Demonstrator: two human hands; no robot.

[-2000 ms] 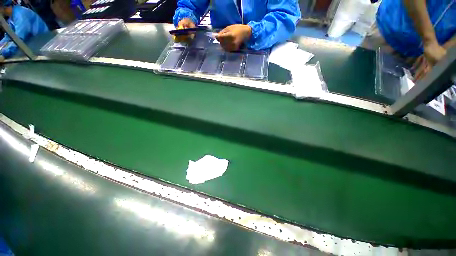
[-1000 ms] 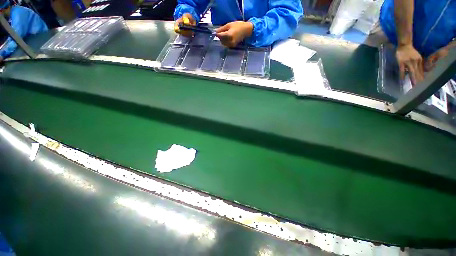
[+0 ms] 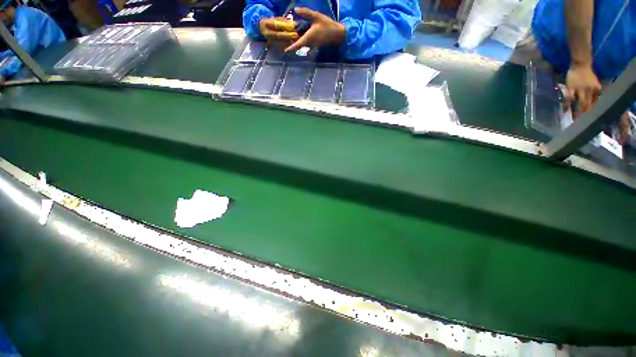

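Neither of my hands is in view. The green conveyor belt (image 3: 335, 188) runs across the picture in front of me. A white crumpled piece (image 3: 201, 208), paper or film, lies flat on the belt left of the middle. The chipped white side rail (image 3: 272, 286) borders the belt's near edge. The glossy dark green workbench top (image 3: 139, 293) lies nearest me, with bright light reflections on it.
Across the belt, a person in a blue smock works over a blister tray (image 3: 294, 82) of dark flat pieces. White sheets (image 3: 432, 104) lie beside it. Stacked clear trays (image 3: 115, 52) are far left. Another person's hand (image 3: 583, 87) and a metal post (image 3: 593, 118) are right.
The white piece has moved left along the belt. The person opposite has brought their hands together, and the dark flat item between them no longer shows clearly. The hand at right has shifted.
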